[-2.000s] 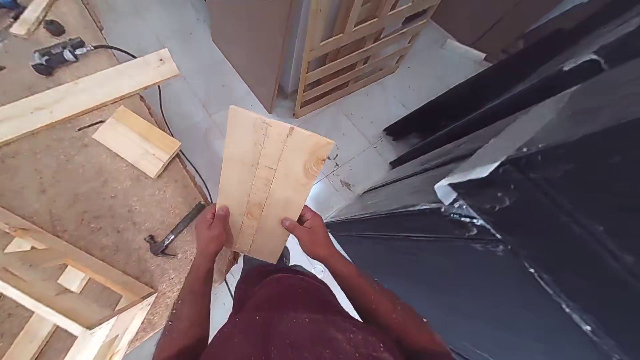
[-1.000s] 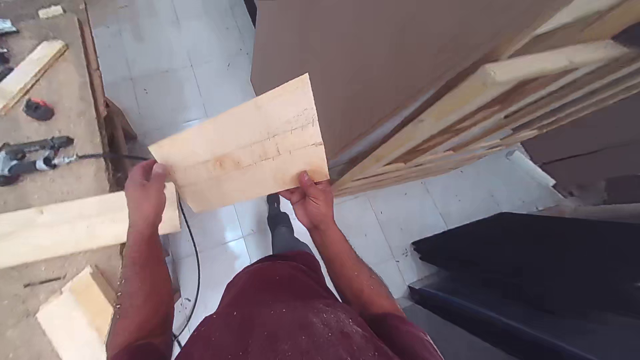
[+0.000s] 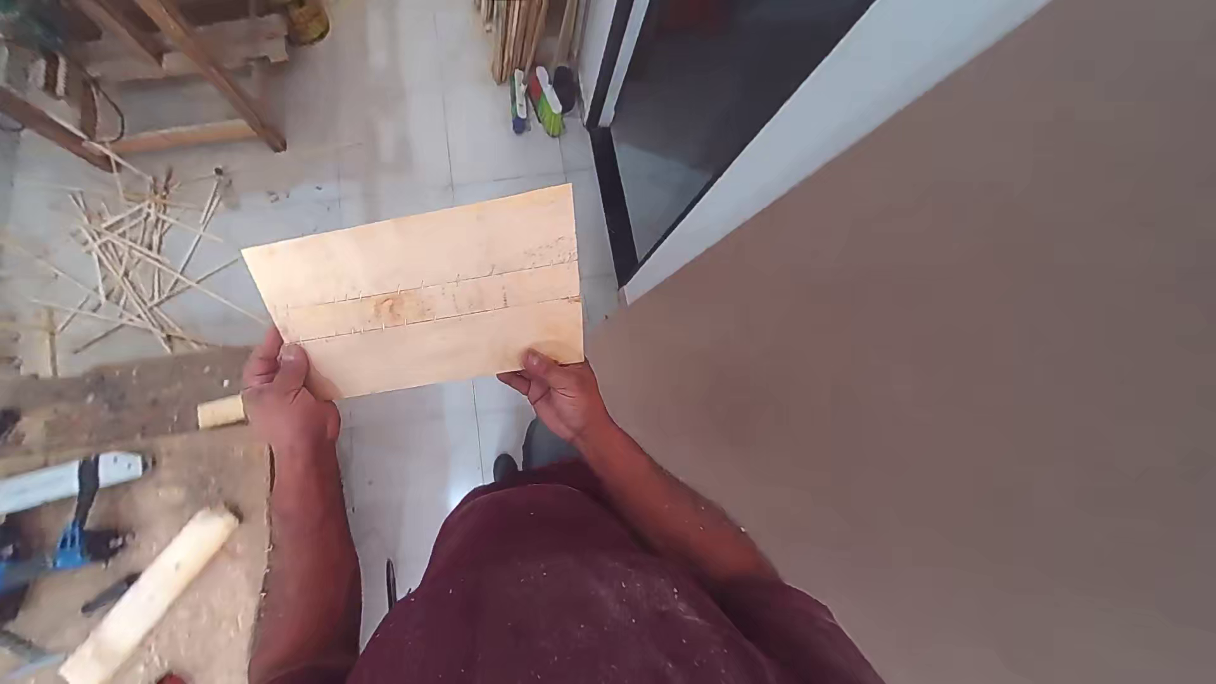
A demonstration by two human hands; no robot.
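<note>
Both my hands hold a flat wooden panel [image 3: 427, 294] in front of me, its broad face turned up. Two long seams run across it, with short marks along them and a knot between. My left hand [image 3: 290, 389] grips the lower left corner, thumb on the face. At the lower right corner my right hand [image 3: 562, 389] pinches the edge, with the thumb on top and the fingers partly hidden beneath.
A workbench [image 3: 242, 541] at the lower left bears a wood strip [image 3: 152, 594] and a blue tool [image 3: 71, 551]. Thin sticks [image 3: 142, 266] lie piled on the tiled floor. Brushes [image 3: 546, 104] stand near a dark doorway; a large brown board [image 3: 902, 380] fills the right side.
The panel has gone from upright in my hands to lying crosswise, still held in both. The view has swung a lot, from the hammer and slatted wooden frames to the stick pile and doorway.
</note>
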